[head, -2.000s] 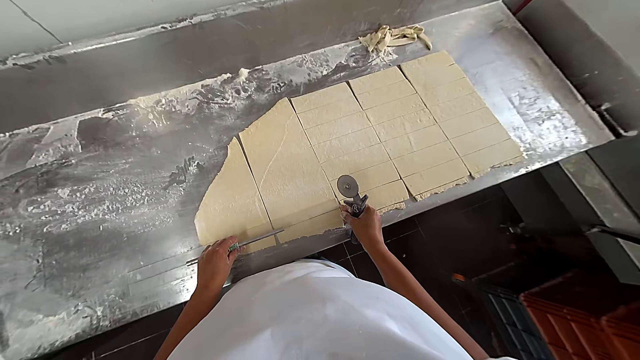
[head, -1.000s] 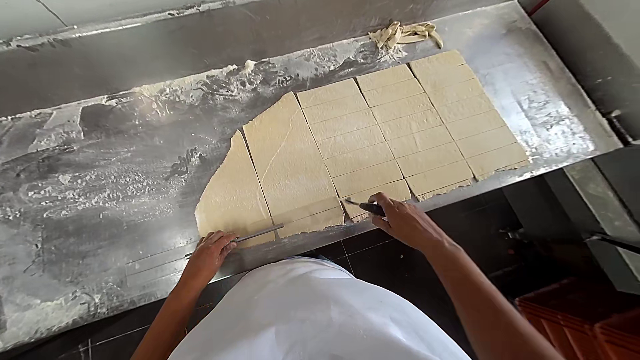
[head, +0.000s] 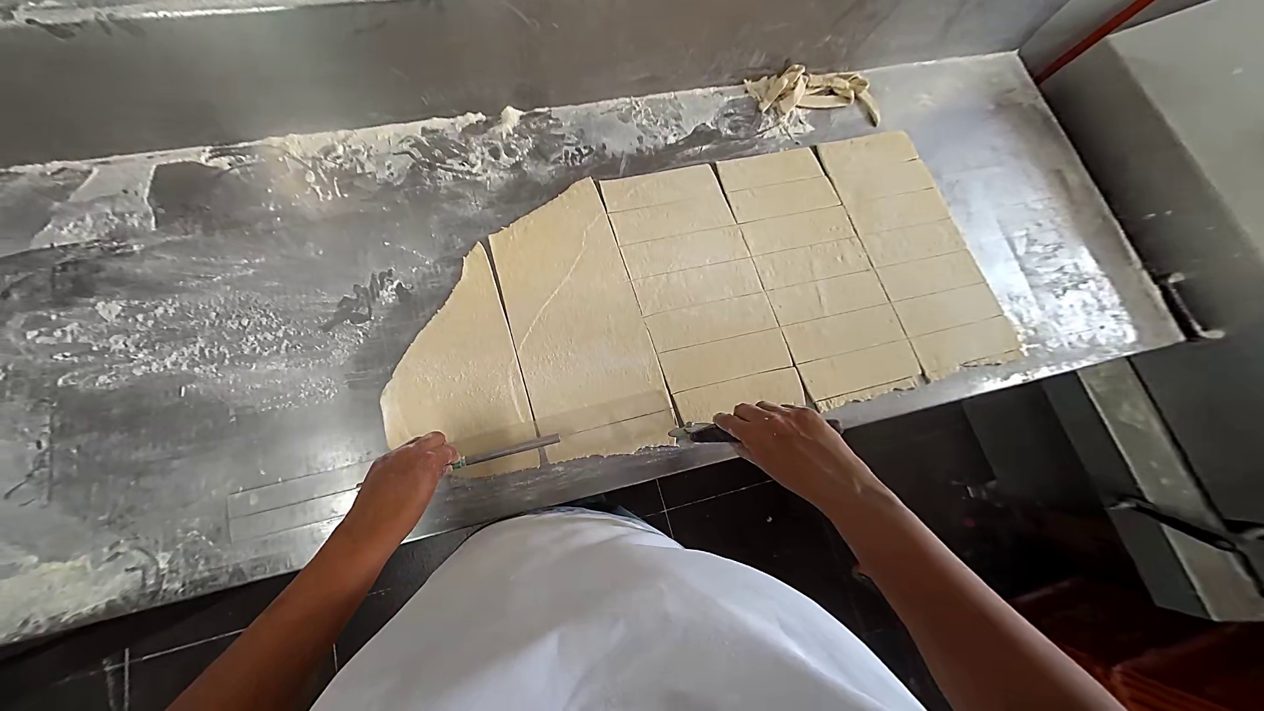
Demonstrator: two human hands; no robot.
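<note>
A thin sheet of rolled dough (head: 583,326) lies on the metal worktop, split into long strips; the strips on the right bear crosswise cuts too. My left hand (head: 410,474) is at the sheet's lower left corner, its fingers round the end of a thin metal tool (head: 512,450). Beneath that hand a clear flat ruler (head: 296,504) seems to run along the dough's near edge. My right hand (head: 785,439) grips a wheel cutter (head: 699,433) by its dark handle, the wheel low and nearly edge-on at the sheet's near edge, by the gap between two strips.
Dough scraps (head: 810,94) are heaped at the back of the worktop (head: 1027,197). Flour (head: 227,336) is spread over its left part. A metal wall (head: 444,59) rises behind. Red crates (head: 1185,671) stand low at the right, and dark floor tiles show under the front edge.
Two seconds ago the cutter was raised with its round wheel facing the view; my right hand has since lowered and turned it to the dough's near edge. My left hand stays near the lower left corner.
</note>
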